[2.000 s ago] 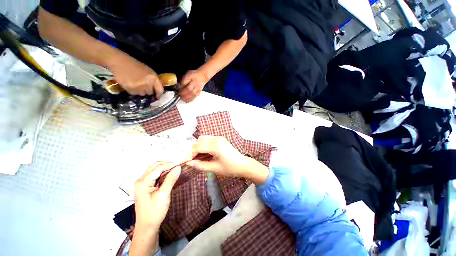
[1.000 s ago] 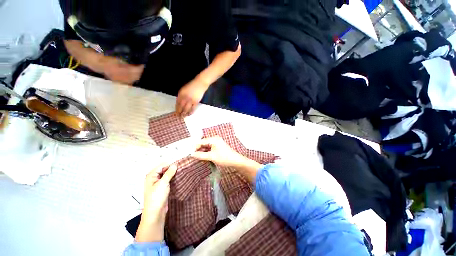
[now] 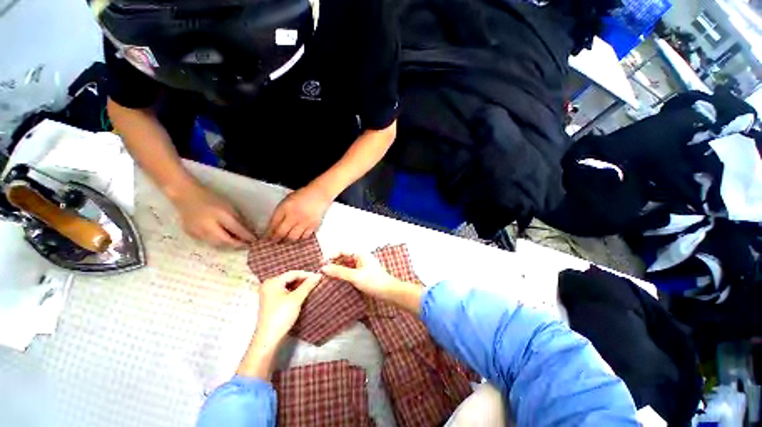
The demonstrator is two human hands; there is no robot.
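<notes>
My left hand [image 3: 287,302] and my right hand [image 3: 358,273] meet at the top edge of a red-brown plaid pocket piece [image 3: 327,313], which hangs from my pinched fingertips above the table. Another plaid piece [image 3: 286,257] lies just beyond, under the fingers of a person across the table. A plaid piece [image 3: 322,397] lies nearest me at the bottom. More plaid pieces [image 3: 408,340] lie overlapping to the right, partly behind my right forearm.
A steam iron [image 3: 73,223] rests at the left on the white ironing table [image 3: 159,334]. A person in black leans over the far side. White cloth [image 3: 79,163] lies at the left. Black fabric [image 3: 622,334] lies at the right edge, with dark garment piles [image 3: 485,108] behind.
The other person has let go of the iron, which now stands at the left, and has both hands on the far plaid piece. The piece in my hands has moved right and hangs more openly.
</notes>
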